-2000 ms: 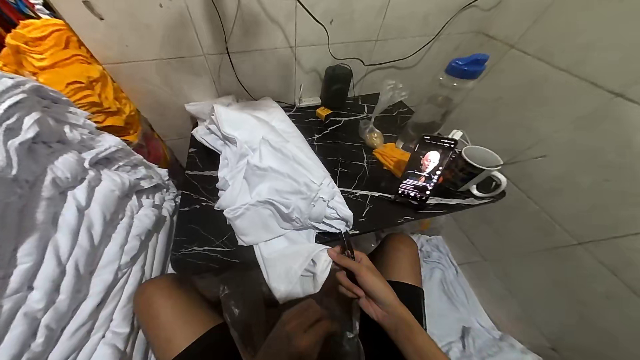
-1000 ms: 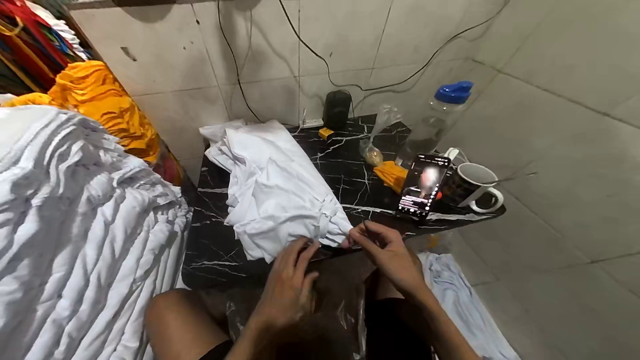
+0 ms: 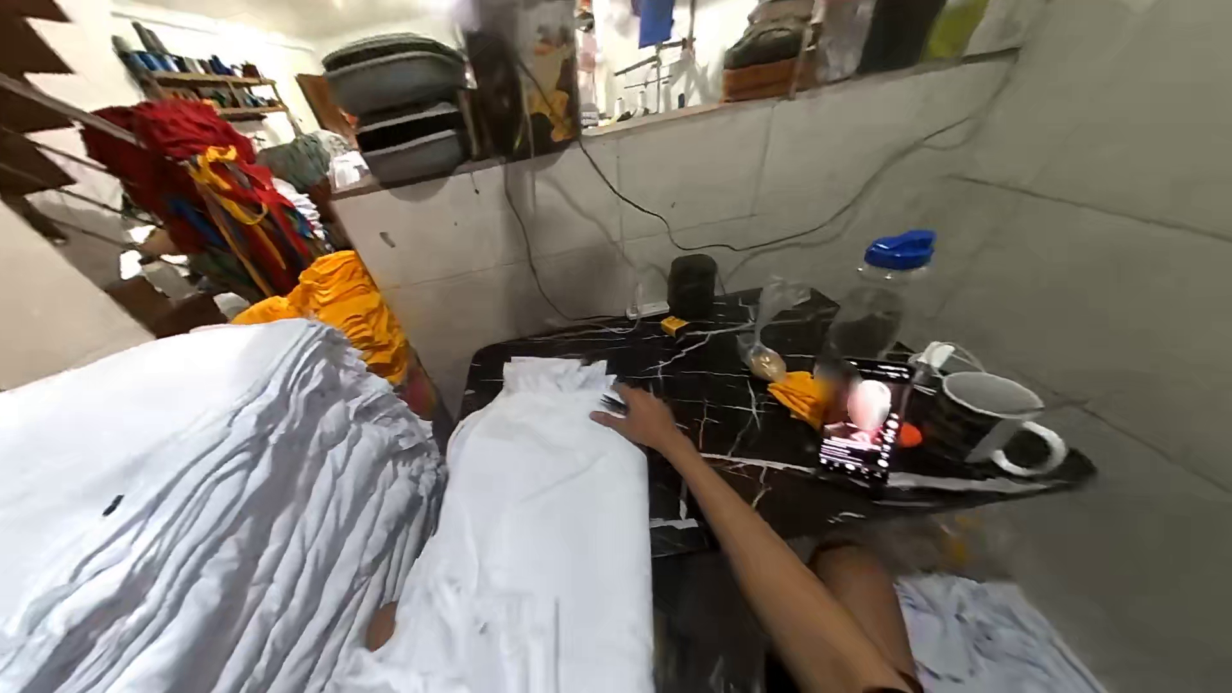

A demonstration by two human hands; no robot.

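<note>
A long white cloth garment (image 3: pixel 558 500) lies lengthwise over the left part of the black marble-patterned table (image 3: pixel 712 385) and runs down toward me. My right hand (image 3: pixel 640 419) rests at its far right edge, just below the gathered end, with a small dark tool (image 3: pixel 613 402), perhaps thread snips, at its fingers. My left hand cannot be made out; a small patch of skin beside the garment's lower left edge may be a hand or a knee. A tall pile of white cloth pieces (image 3: pixel 221 500) stands left of the garment.
On the table's right side are a phone (image 3: pixel 861 423) with its screen lit, a mug (image 3: pixel 991 404), a blue-lidded bottle (image 3: pixel 871 308) and orange cloth (image 3: pixel 801 397). A dark cylinder (image 3: pixel 691 287) and small yellow box (image 3: pixel 675 326) stand near the wall. Cables hang behind.
The white garment, bunched on the table before, now lies stretched out toward me. My right hand has moved from the table's near edge to the garment's far end. The view has tilted up.
</note>
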